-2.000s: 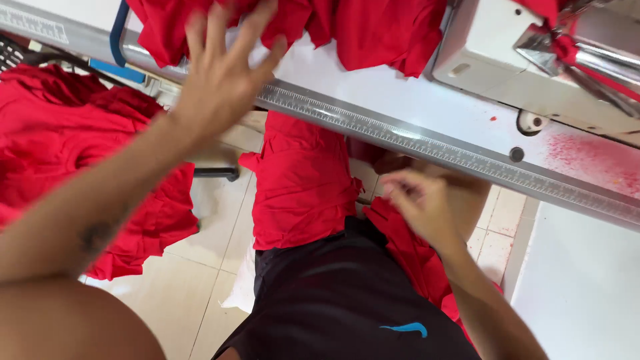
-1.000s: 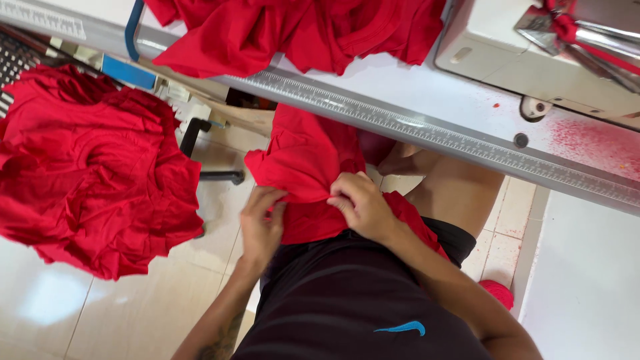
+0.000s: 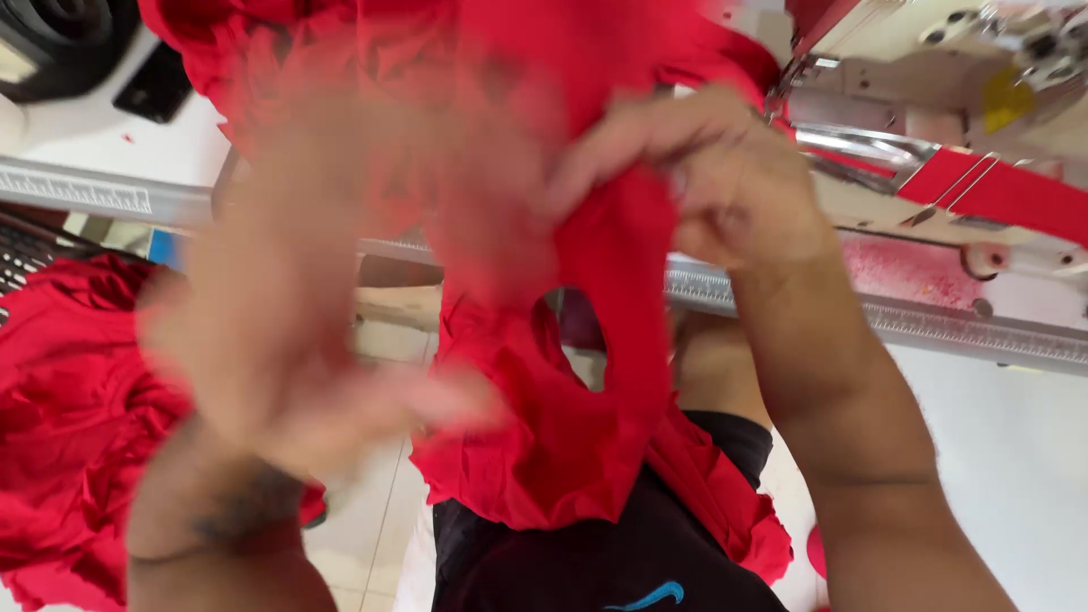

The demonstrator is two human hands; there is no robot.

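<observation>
A red fabric piece [image 3: 633, 280] with an opening in it is pinched in my right hand [image 3: 722, 178], raised at the table edge beside the sewing machine. My left hand [image 3: 314, 280] is strongly blurred in front of the red cloth at the left; whether its fingers hold any cloth cannot be told. More red fabric [image 3: 544, 459] lies crumpled over my lap, below both hands. Behind the hands, a heap of red fabric [image 3: 280, 51] rests on the white table.
A sewing machine [image 3: 901, 102] with a metal folder [image 3: 867, 153] carrying a red strip [image 3: 1003, 191] stands at right. A ruler tape [image 3: 960, 327] runs along the table edge. A dark phone [image 3: 155, 83] lies upper left; red garments [image 3: 76, 425] are piled at left.
Both hands have risen from the cloth on my lap toward the table edge, the right one lifting a red piece. The view has shifted nearer the machine.
</observation>
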